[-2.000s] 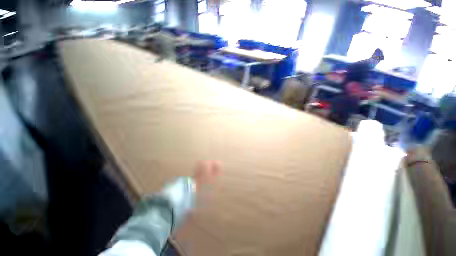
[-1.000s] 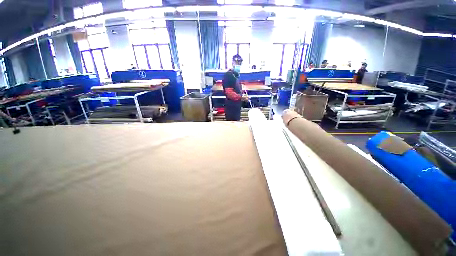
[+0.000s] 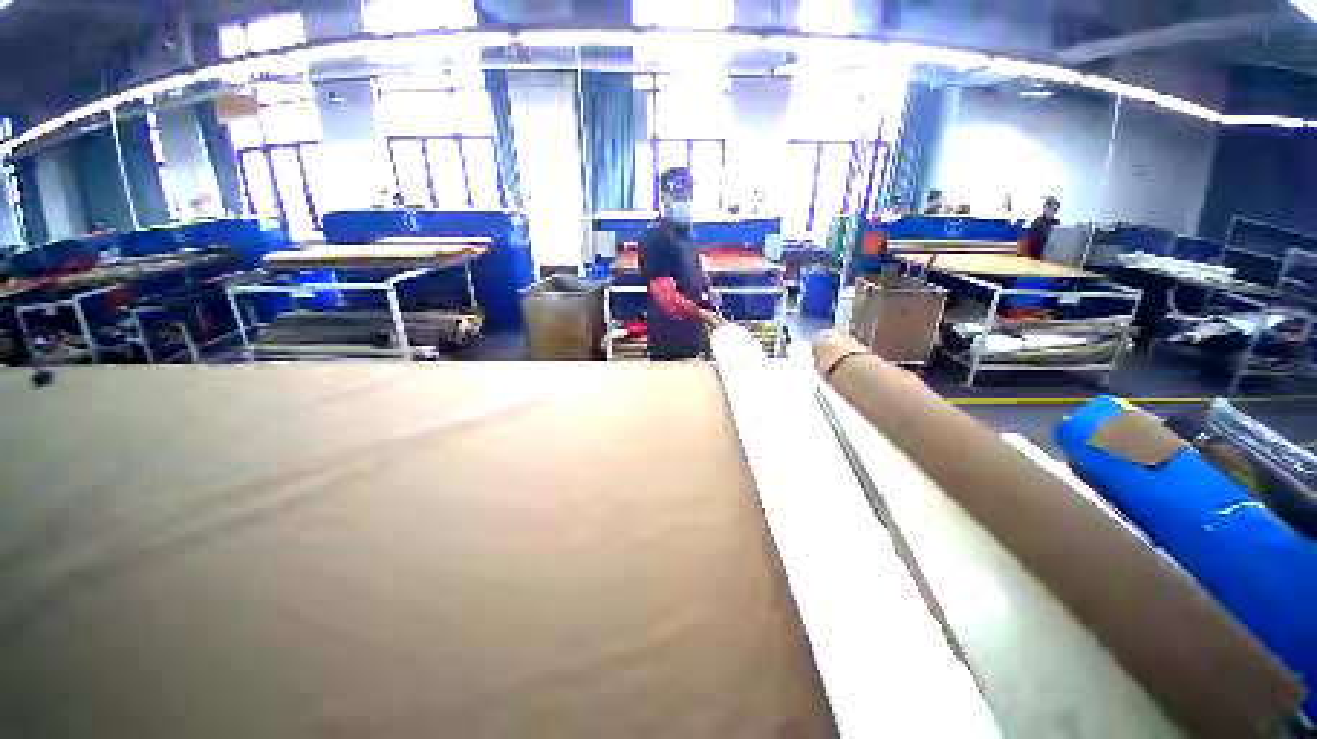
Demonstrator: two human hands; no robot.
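Observation:
A wide tan fabric lay (image 3: 433,549) with soft wrinkles covers the table from the left to the centre. A long bright white fabric roll (image 3: 838,549) lies along its right edge, running away from me. A thin dark-edged strip (image 3: 903,546) lies right of the white roll. A thick tan fabric roll (image 3: 1040,520) lies further right, slanting across the pale table top (image 3: 997,614). Neither of my hands is in the picture.
A masked person (image 3: 676,274) stands at the far table edge, a hand near the white roll's far end. A blue-wrapped roll (image 3: 1192,498) lies at the right. A small dark object (image 3: 42,377) sits at the lay's far left edge. Racks and bins stand behind.
Since two seconds ago, my view has swung round and my hand has left the picture. Over the last second, the person's hand has come closer to the white roll's far end.

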